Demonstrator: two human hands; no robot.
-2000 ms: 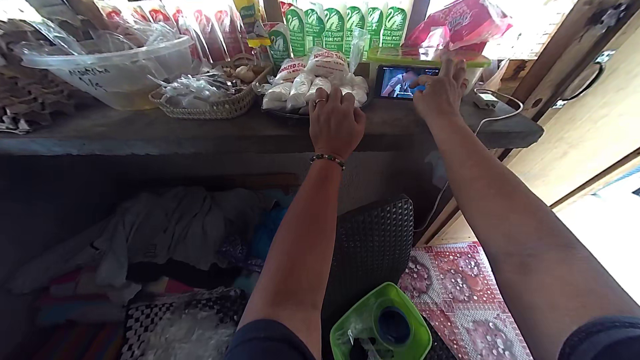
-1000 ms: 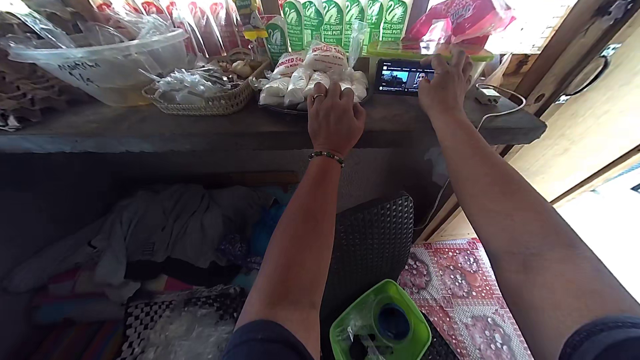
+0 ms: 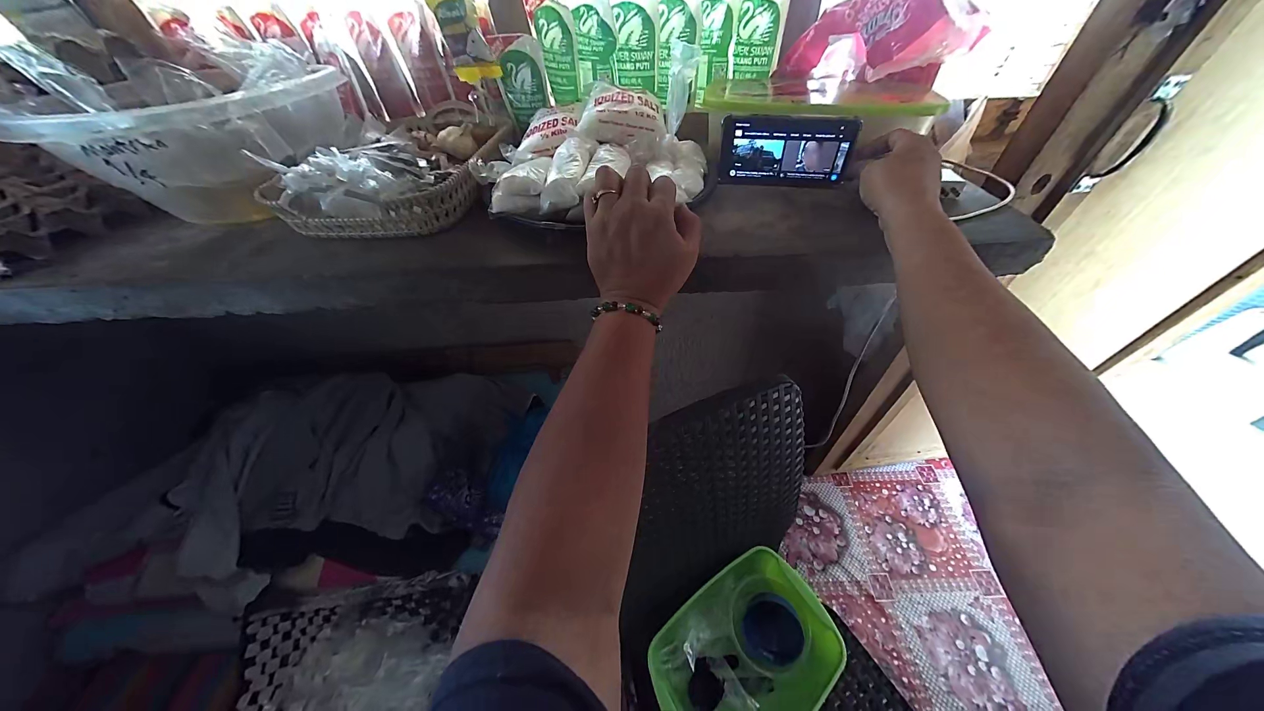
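My left hand [image 3: 642,232], with a ring and a beaded bracelet, rests with its fingertips on small bags of white salt [image 3: 568,173]. The bags are piled on a dark plate, and larger packs labelled iodized salt [image 3: 622,118] lie on top. My right hand [image 3: 901,178] is at the right edge of a smartphone [image 3: 788,151], its fingers bent and partly hidden. The phone stands on its long side, screen lit, leaning against a plastic container with a green lid [image 3: 825,97]. Whether the right fingers grip the phone cannot be told.
On the concrete shelf [image 3: 395,267] stand a wicker basket [image 3: 395,212] of small plastic bags, a clear tub [image 3: 197,138] and rows of green-labelled pouches [image 3: 632,49]. Below are a black woven chair [image 3: 726,474], a green bin [image 3: 662,642] and piled clothes [image 3: 336,474]. A white cable [image 3: 987,209] lies at right.
My right hand has moved from over the front of the phone's screen to its right edge. The picture on the screen has changed. My left hand has stayed on the salt bags.
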